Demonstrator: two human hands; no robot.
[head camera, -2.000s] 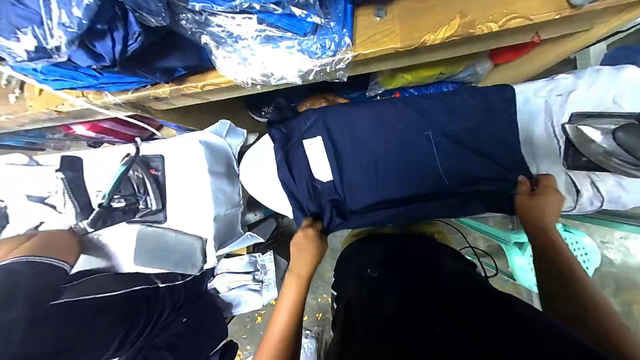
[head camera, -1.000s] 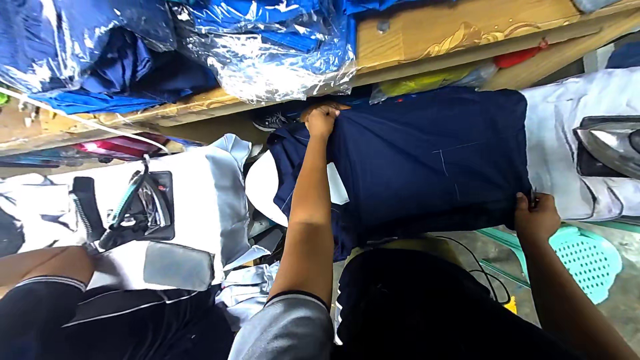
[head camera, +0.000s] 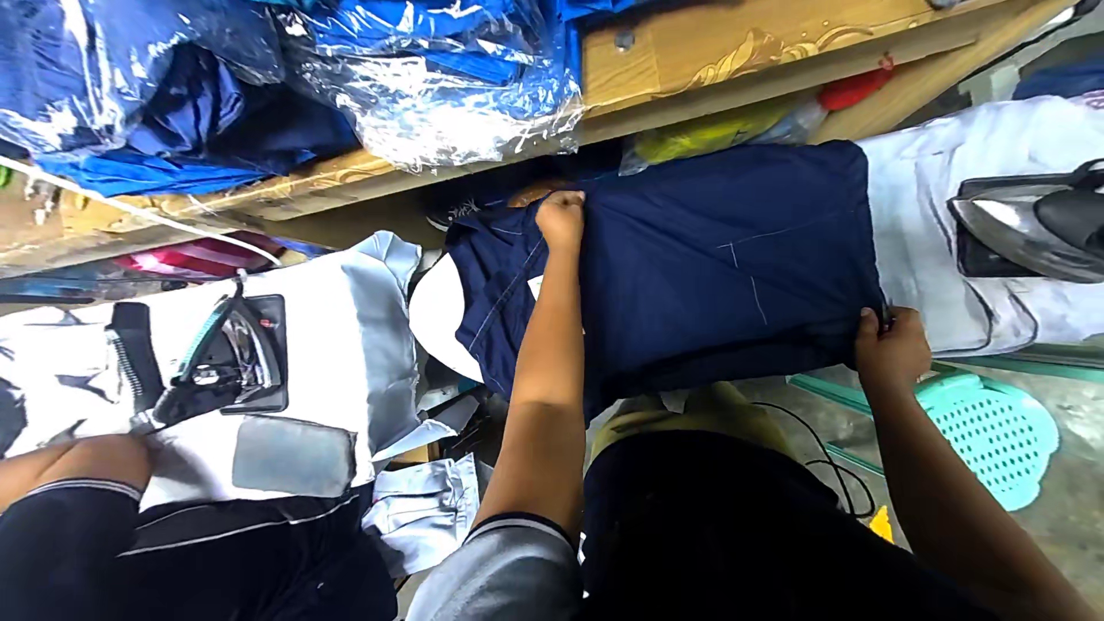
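A dark navy garment (head camera: 690, 267) with thin pale stitch lines lies spread over a white padded ironing board (head camera: 914, 207). At the garment's far edge, left of its middle, my left hand (head camera: 562, 217) grips the cloth. My right hand (head camera: 893, 345) pinches the near right corner. A white label on the garment is partly hidden behind my left forearm. The board's rounded white end (head camera: 442, 315) shows at the garment's left. To the right, an electric iron (head camera: 1026, 220) lies on a black rest on the board.
A co-worker's arm (head camera: 78, 474) is at the left, beside a second white board (head camera: 319, 328) with another iron (head camera: 246, 354). A wooden shelf (head camera: 638, 78) with plastic-wrapped blue clothes (head camera: 431, 78) runs along the far side. A green perforated plastic stool (head camera: 992, 431) stands below right.
My left hand has moved from the garment's near edge to its far edge, and the cloth around the label has shifted. My right hand stays at the near right corner.
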